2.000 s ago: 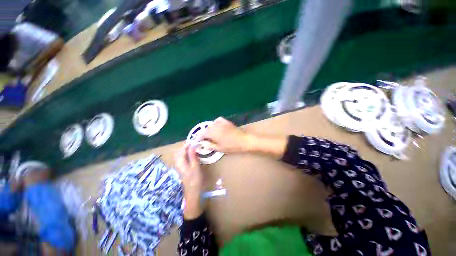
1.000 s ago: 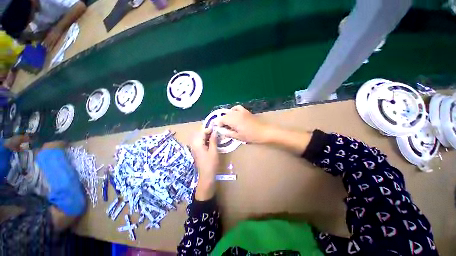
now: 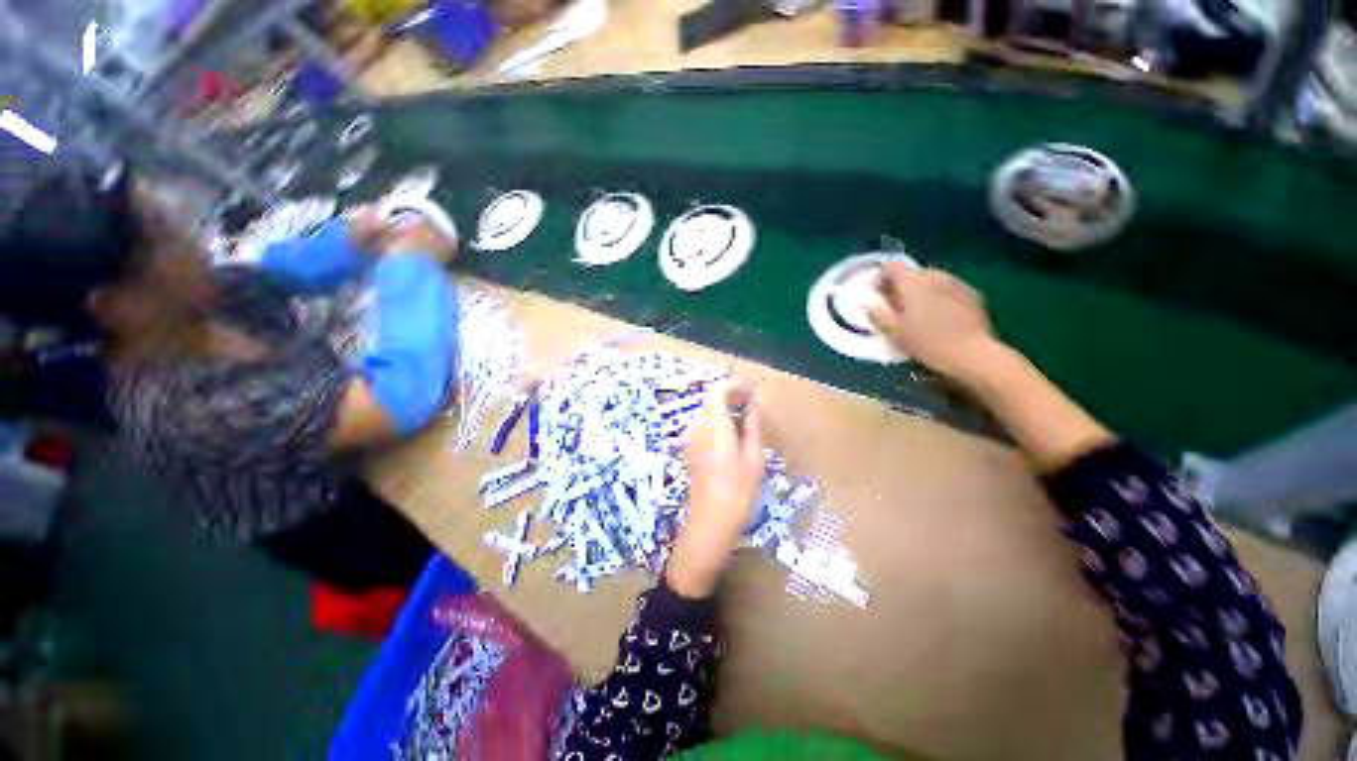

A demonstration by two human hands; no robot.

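My right hand [image 3: 935, 318] is on the right edge of a white slotted disc [image 3: 842, 309] that lies on the near side of the green belt; its fingers cover part of the disc. My left hand [image 3: 725, 464] is at the right side of the heap of printed strips [image 3: 603, 446], with its fingertips over the strips. The image is blurred, and I cannot tell if the left fingers hold a strip. A small pale sheet [image 3: 823, 565] with pinkish rows lies on the table right of the heap.
More white discs [image 3: 707, 247] lie along the green belt [image 3: 833, 164], one [image 3: 1061, 195] farther right. A worker in blue sleeve covers [image 3: 412, 339] sits at left, beside thin white sticks [image 3: 484, 354]. A blue bin [image 3: 384, 669] with red plastic is below the table edge. A grey post [image 3: 1292, 464] stands at right.
The view has swung left. The disc that was between both hands at the table edge is now on the belt under my right hand. My left hand has moved from it to the heap.
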